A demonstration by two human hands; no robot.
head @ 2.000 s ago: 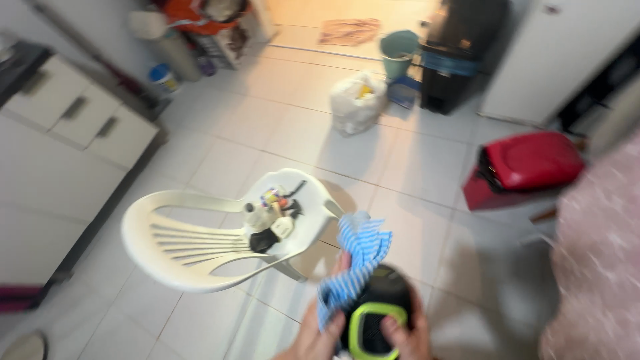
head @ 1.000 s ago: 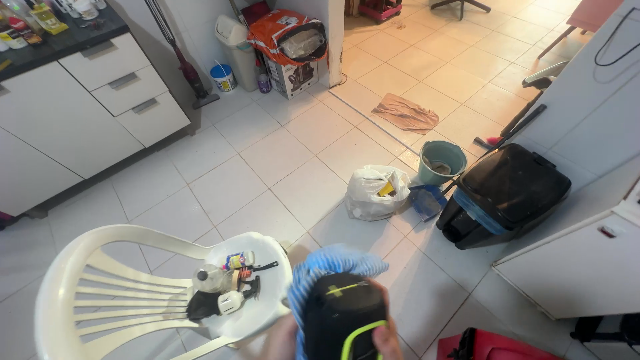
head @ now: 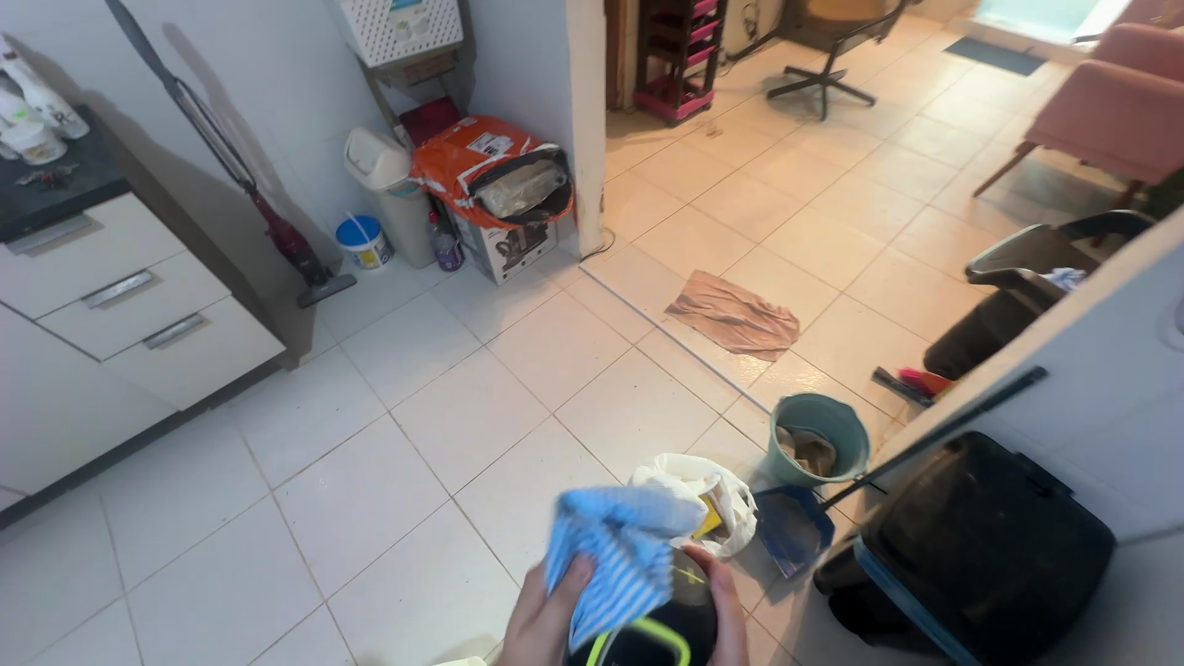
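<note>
At the bottom middle, my left hand (head: 548,606) grips a blue-and-white striped cloth (head: 615,555), its thumb pressed on it. The cloth lies over the left part of a rounded black object with bright green trim (head: 689,610); its exact kind cannot be told. Against the right side of this object rests my right hand (head: 726,601), fingers curled around it. The lower part of the object is cut off by the frame edge. Just beyond the cloth, a white plastic bag (head: 740,504) stands on the floor with something yellow inside.
A green bucket (head: 828,421) holding cloth, a blue dustpan (head: 794,532) and a large black bin (head: 990,546) stand at right. A brown cloth (head: 735,316) lies past the floor strip. Drawers (head: 120,287) line the left; an upright vacuum cleaner (head: 282,231) leans on the wall.
The view has swung up and away from the white plastic chair with items on its seat. The striped cloth now covers the left of the black object, with my left thumb on it.
</note>
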